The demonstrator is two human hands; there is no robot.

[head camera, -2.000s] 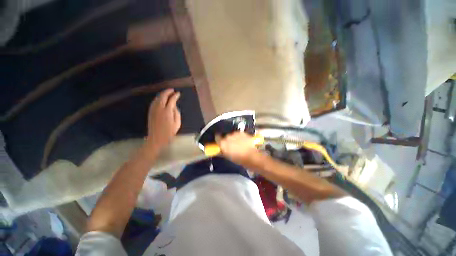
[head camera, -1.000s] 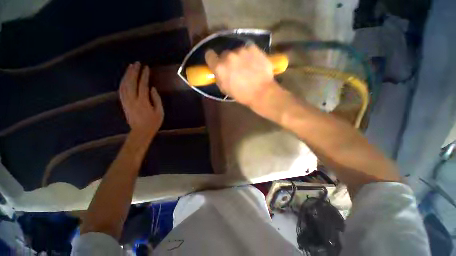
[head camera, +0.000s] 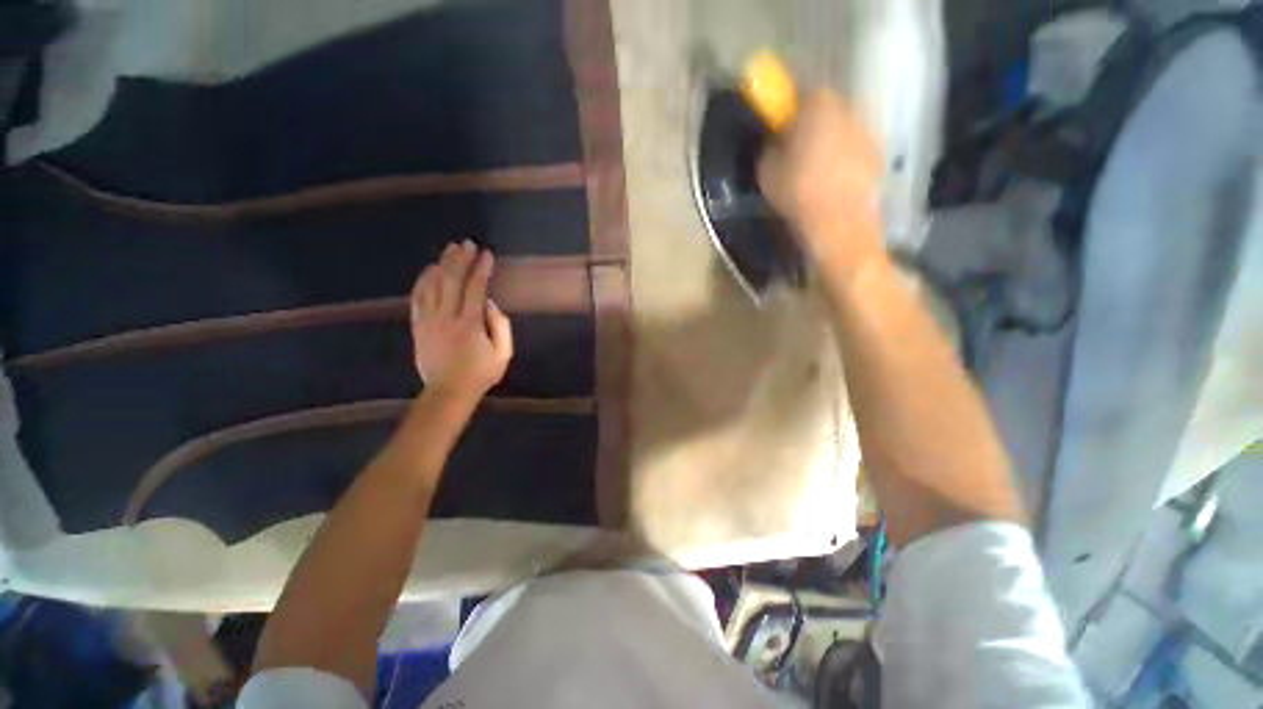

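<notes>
The dark jacket back panel (head camera: 319, 256) lies wrong side up, with brown seam strips running along it. The brown hem band (head camera: 612, 374) crosses its right end, and the wider brown vent facing (head camera: 543, 285) meets it at the centre seam. My left hand (head camera: 461, 321) rests flat on the panel, fingers on the centre seam by the vent facing, holding nothing. My right hand (head camera: 827, 173) grips the steam iron (head camera: 734, 187) by its orange-yellow handle, to the right of the hem. Whether the iron touches the cloth below cannot be told.
The cream pressing cover (head camera: 693, 457) with a tan area lies under the work. A long pale grey-white padded board (head camera: 1157, 236) stands at the far right. Blurred dark clutter lies between it and the table. More objects sit below the table's front edge.
The iron has moved right, off the hem and vent end onto the cover, and has turned. My left hand has shifted right along the centre seam. The panel shows in fuller view.
</notes>
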